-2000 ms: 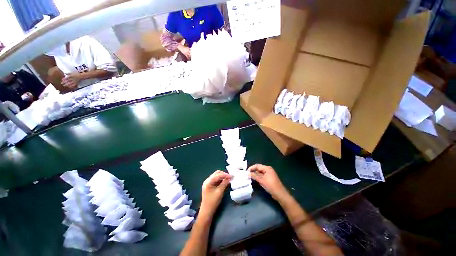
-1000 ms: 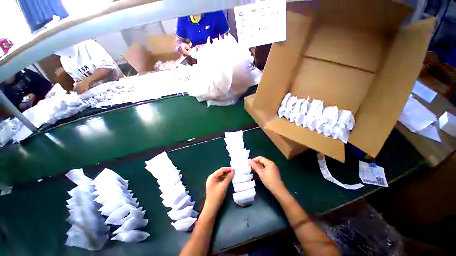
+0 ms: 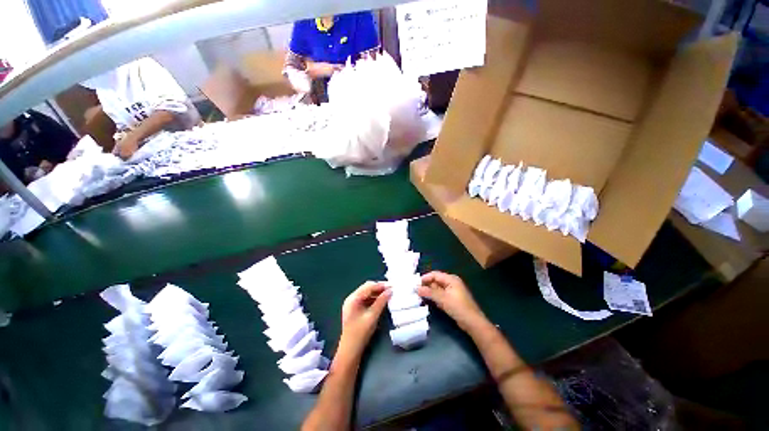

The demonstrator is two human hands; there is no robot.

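A column of overlapping white packets [image 3: 403,278] lies on the dark green surface in front of me. My left hand [image 3: 364,310] pinches its left edge and my right hand [image 3: 445,296] pinches its right edge, about midway along it. Three more columns of white packets lie to the left: one nearby [image 3: 287,327], one further left [image 3: 192,347] and one at the far left [image 3: 135,362]. An open brown carton [image 3: 582,126] is tilted toward me at the upper right, with a row of white packets [image 3: 533,199] along its lower side.
A lower brown carton [image 3: 472,236] is under the open one. A paper strip [image 3: 558,300] and printed label [image 3: 626,292] lie right. Clear film [image 3: 611,383] is lower right. Across the line are several people, a loose packet pile [image 3: 244,139], a whitish plastic bag [image 3: 371,118] and a hanging notice [image 3: 442,35].
Both hands stay at the same column, with only small finger shifts along its sides. The view has shifted slightly. The people opposite have moved their arms.
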